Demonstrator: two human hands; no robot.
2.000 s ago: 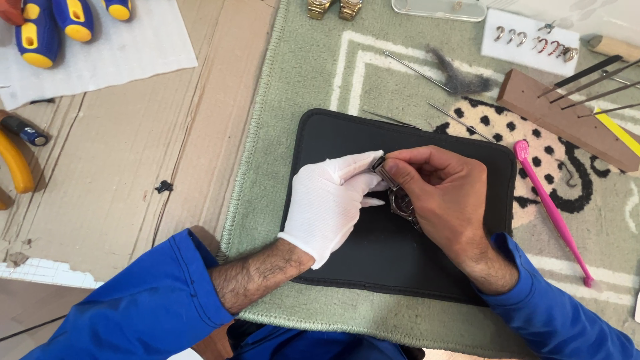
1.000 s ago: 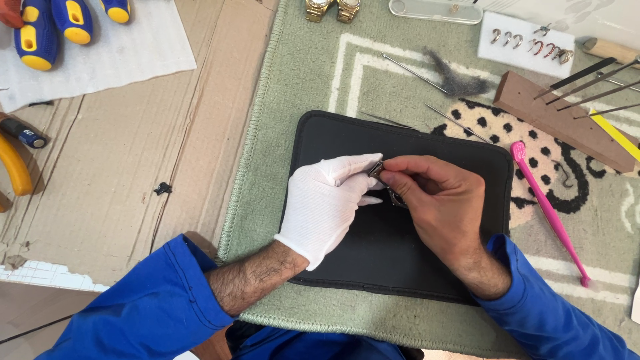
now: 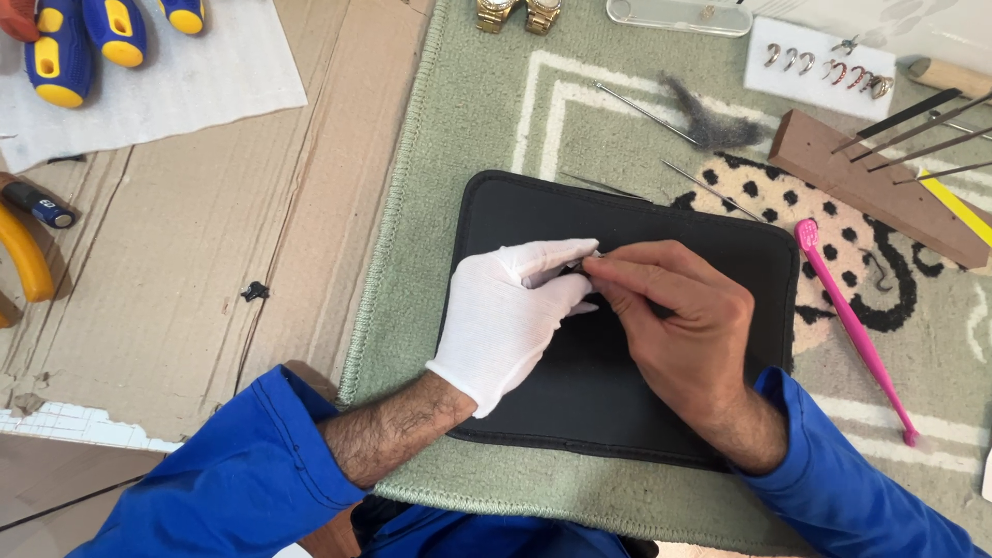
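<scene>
Above a black padded mat [image 3: 612, 387], my left hand [image 3: 515, 310] in a white knit glove pinches a small metal piece [image 3: 577, 267] between thumb and fingers. My bare right hand [image 3: 682, 318] meets it from the right, its thumb and forefinger closed on the same piece. Most of the piece is hidden by the fingers; it looks like part of a metal watch. Just beyond the mat's top edge lie tweezers [image 3: 608, 187] and a thin metal tool [image 3: 713, 189].
Right of the mat lies a pink toothbrush [image 3: 856, 325]. Behind it, a wooden block [image 3: 876, 186] holds several thin tools upright. Rings stand in white foam [image 3: 818, 66]; gold watches [image 3: 496, 14] lie at the back. Blue-and-yellow handles [image 3: 116, 31] and orange-handled pliers [image 3: 27, 256] are at left.
A dark metal watch showed below my right fingers two seconds ago; now the fingers and palm hide nearly all of it. Both hands remain together over the mat.
</scene>
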